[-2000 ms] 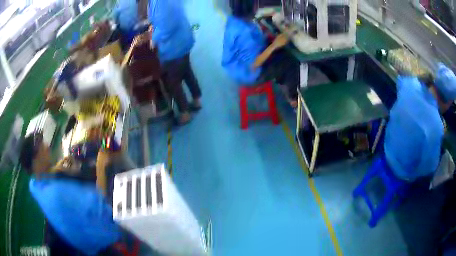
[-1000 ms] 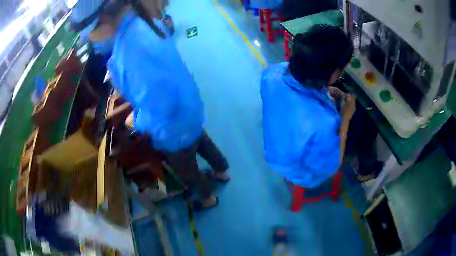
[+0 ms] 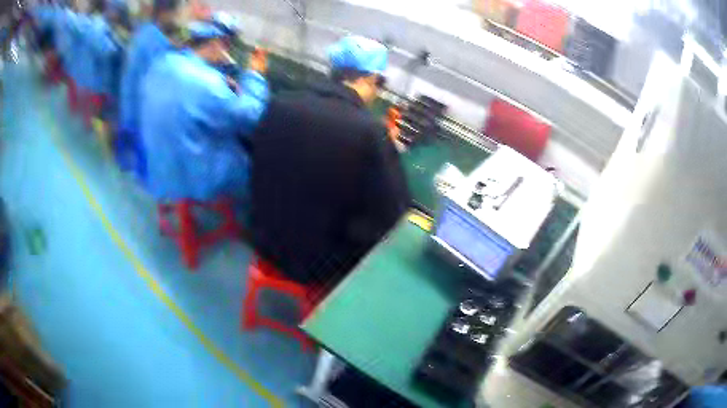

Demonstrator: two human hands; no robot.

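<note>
Neither my left hand nor my right hand is in view. Nearest in front is a green-topped table (image 3: 383, 307). A black tray (image 3: 458, 339) with several round, shiny parts lies on its right side. Behind the tray stands a white box-shaped unit (image 3: 510, 187) with a lit blue screen (image 3: 474, 239) and small dark items on top. A large white machine (image 3: 630, 239) with a dark window, a green button and a red button stands at the right.
A person in a black jacket (image 3: 323, 175) sits on a red stool (image 3: 275, 303) beside the table. Several workers in blue smocks (image 3: 187, 119) sit in a row beyond. A yellow line (image 3: 151, 283) runs along the blue floor (image 3: 88, 319). A red crate (image 3: 516, 127) stands on the conveyor side.
The view has swung right and moved forward. The left bench and the standing worker have left the picture. The black-jacketed person, the green table and the screen unit have come in.
</note>
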